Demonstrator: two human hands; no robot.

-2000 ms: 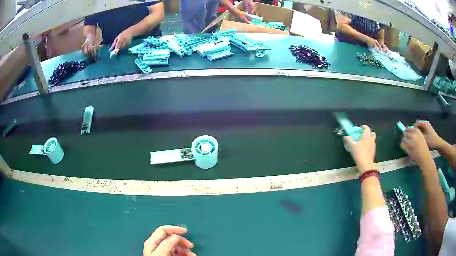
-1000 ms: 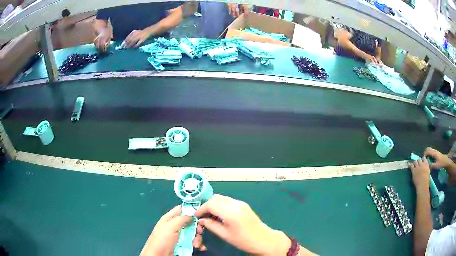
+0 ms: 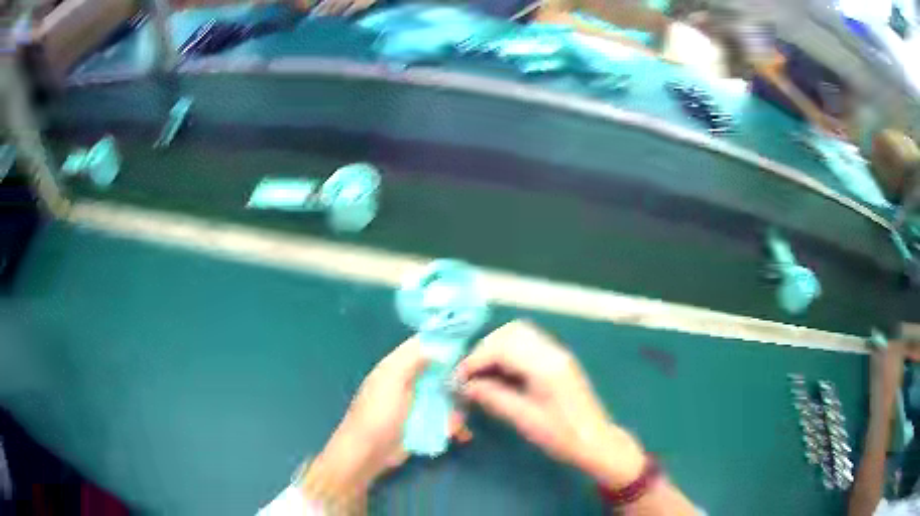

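Note:
A turquoise handheld fan body [image 3: 432, 408] is held upright over the green bench, its round head [image 3: 442, 297] up and its flat handle down. My left hand [image 3: 378, 408] grips the handle from the left, with fingertips showing at its right side. My right hand [image 3: 535, 393] has thumb and fingers pinched at the handle's right edge, just below the head. The frame is blurred, so I cannot tell whether a small part is between the right fingertips. The inside of the handle is not clear.
The dark belt [image 3: 565, 222] carries a fan body [image 3: 351, 198] at centre left, another [image 3: 99, 162] far left, another [image 3: 797, 287] at right, and a handle strip [image 3: 176, 121]. Rows of small parts [image 3: 829, 435] lie at right beside a neighbour's arm [image 3: 880, 428]. A pale edge strip [image 3: 242, 245] borders the belt.
Two seconds ago my right hand was over the belt at a fan body; since then both hands have come together on one over the bench. The view has since tilted, and the hands remain at the handle.

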